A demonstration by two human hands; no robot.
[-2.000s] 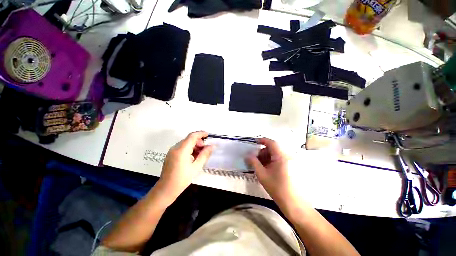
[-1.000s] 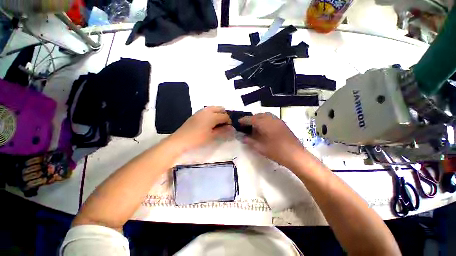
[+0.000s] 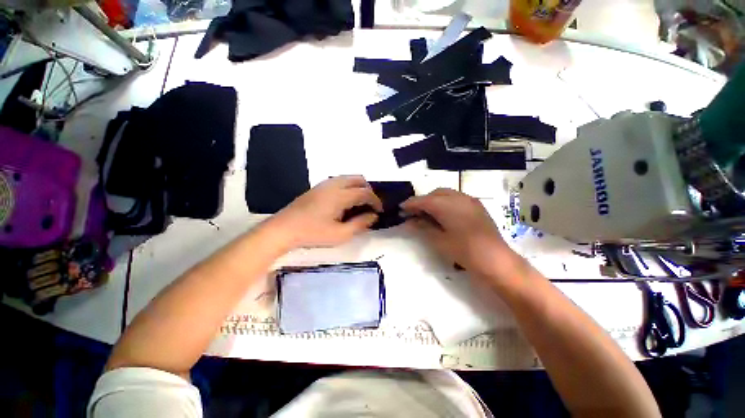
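Note:
A black cut piece (image 3: 390, 198) lies flat on the white table between my hands. My left hand (image 3: 336, 211) is on its left end, fingers curled. My right hand (image 3: 448, 219) has its fingertips at the right end. The fingertips are partly hidden, so whether either hand grips the piece is unclear. A white-faced piece with black edges (image 3: 330, 299) lies nearer me, just above the table's front edge. Another black piece (image 3: 277, 168) lies upright in view to the left of my hands.
Black strips (image 3: 457, 106) are heaped behind my hands. A sewing machine head (image 3: 604, 175) and black-handled shears (image 3: 660, 322) are at right. Black fabric pieces (image 3: 192, 151) and a purple box (image 3: 39, 192) are at left. An orange bottle (image 3: 542, 18) stands at the back.
Two seconds ago my hands held the white-faced piece near the front edge. It now lies there, and my hands have moved up to the black piece. Since one second ago they have barely shifted.

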